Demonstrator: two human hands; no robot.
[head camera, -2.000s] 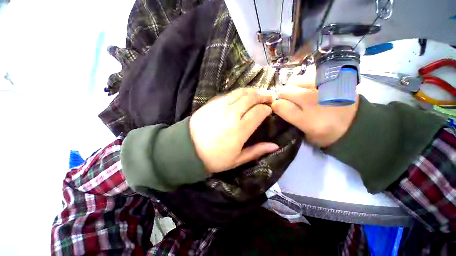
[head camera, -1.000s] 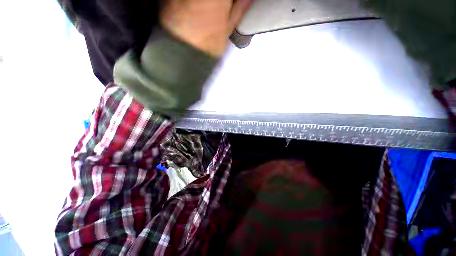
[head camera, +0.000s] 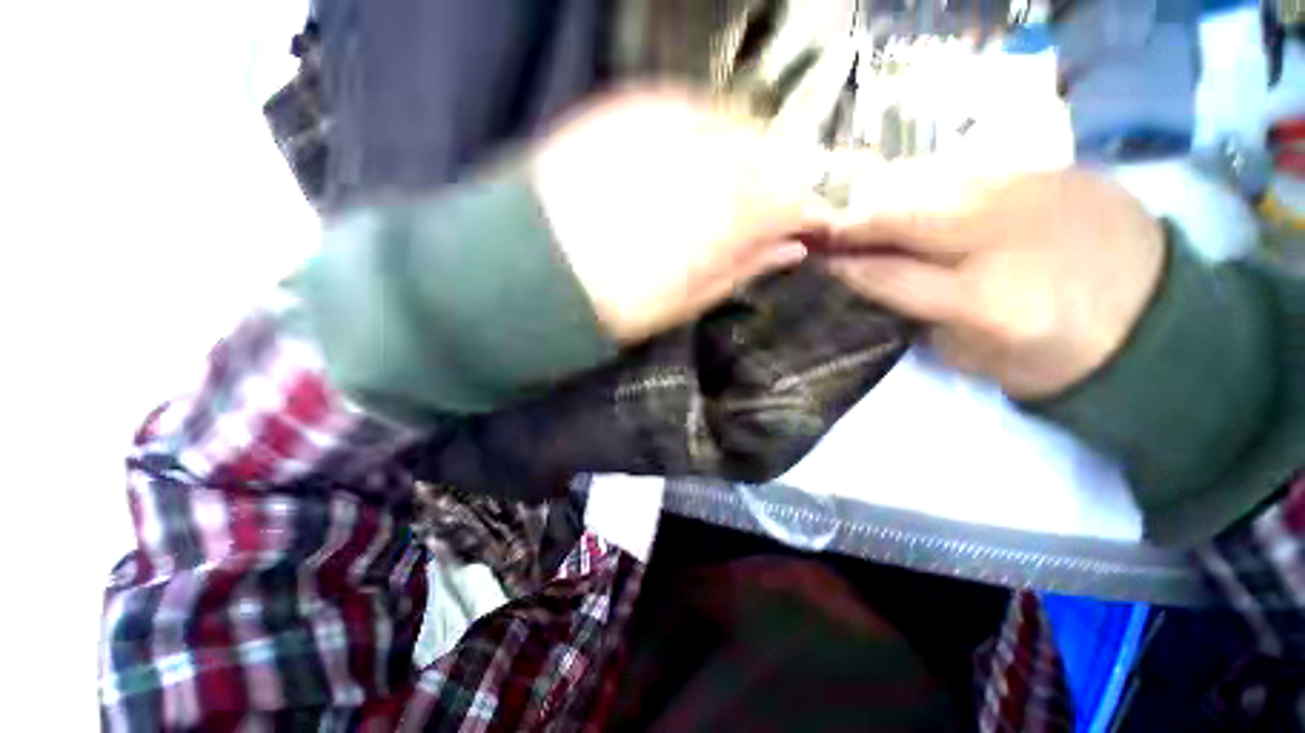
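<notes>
The plaid shell fabric (head camera: 802, 358) hangs over the table's front edge below my hands. Its dark lining (head camera: 444, 86) lies to the upper left. My left hand (head camera: 673, 215) is bright and blurred, with its fingertips closed on the cloth. My right hand (head camera: 1016, 258) comes from the right, and its fingertips meet the left ones at the cloth edge. A white strip (head camera: 626, 513) hangs below the fabric. The sewing machine's needle area (head camera: 937, 57) is blurred at the top, just beyond my hands.
The blurred grey and blue cylinder (head camera: 1134, 86) is at the upper right. Part of the red and orange scissors (head camera: 1284, 179) shows at the right rim. The measuring scale (head camera: 916, 544) runs along the table edge. A blue bin (head camera: 1095, 652) is below it.
Since one second ago, the view has shifted back up to the machine, and both hands are together at the cloth again. Compared with two seconds ago, the white strip now hangs below the garment.
</notes>
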